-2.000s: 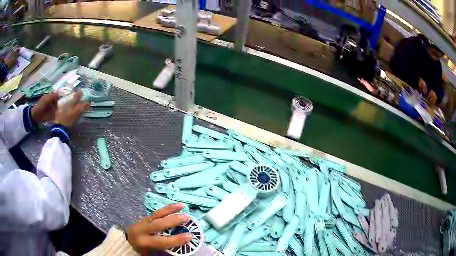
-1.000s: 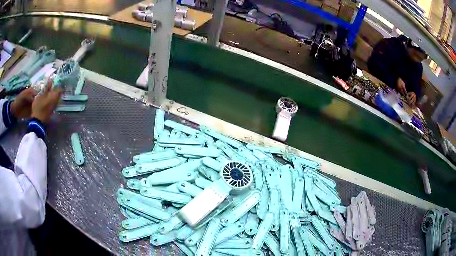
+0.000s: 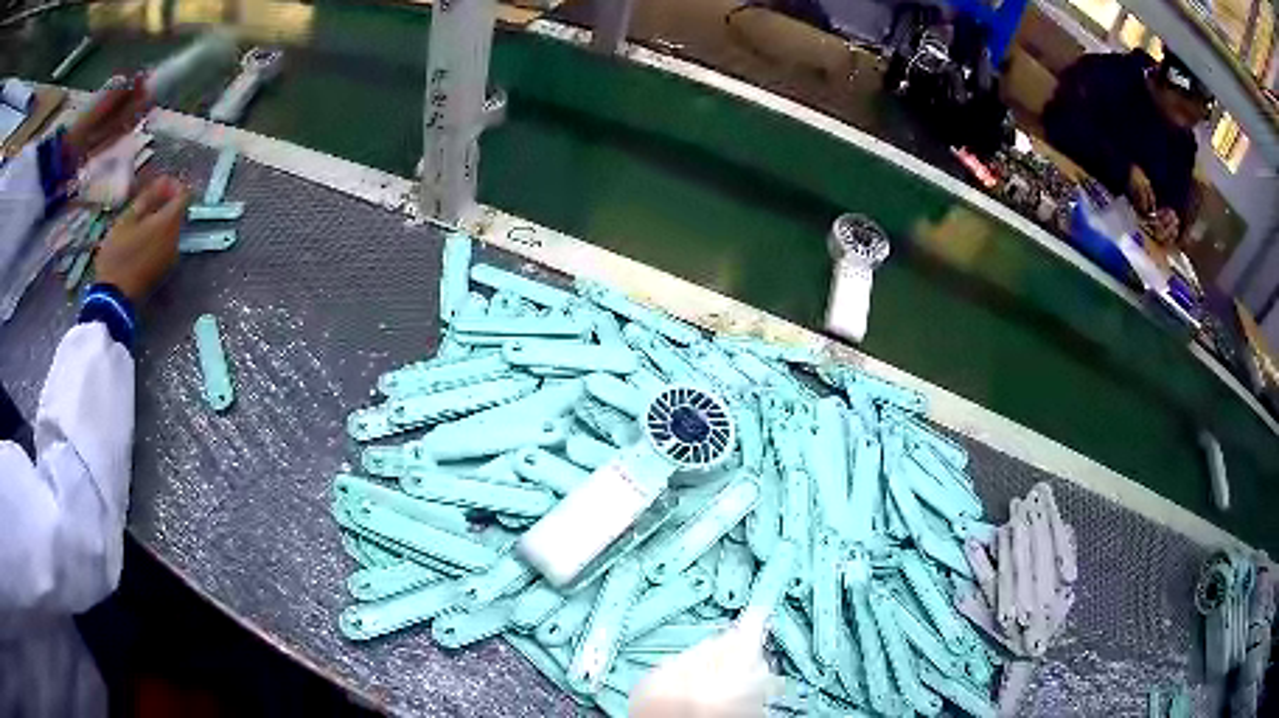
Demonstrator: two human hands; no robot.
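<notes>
A large heap of mint-green handle covers (image 3: 463,421) lies on the bench before me. A fan unit with a white handle (image 3: 596,519) and a round spoked head (image 3: 689,425) rests on top, head to the upper right. At the bottom edge a pale, blurred, cut-off shape, seemingly my left hand (image 3: 706,676), reaches over the heap. Its upper tip meets a mint cover (image 3: 774,578); whether it grips it is unclear. My right hand is not in view. A small pile of pinkish-grey covers (image 3: 1031,568) lies right of the heap.
A green conveyor (image 3: 673,197) runs behind the bench, carrying a white fan (image 3: 850,278) and others. A metal post (image 3: 455,119) stands at the bench edge. A neighbouring worker's hands (image 3: 140,241) are at left. Another person (image 3: 1122,133) sits across the belt. More fans (image 3: 1225,603) lie far right.
My left hand, on a fan head two seconds ago, was out of view one second ago. The pale shape has since entered at the bottom. The neighbour's hands have moved apart.
</notes>
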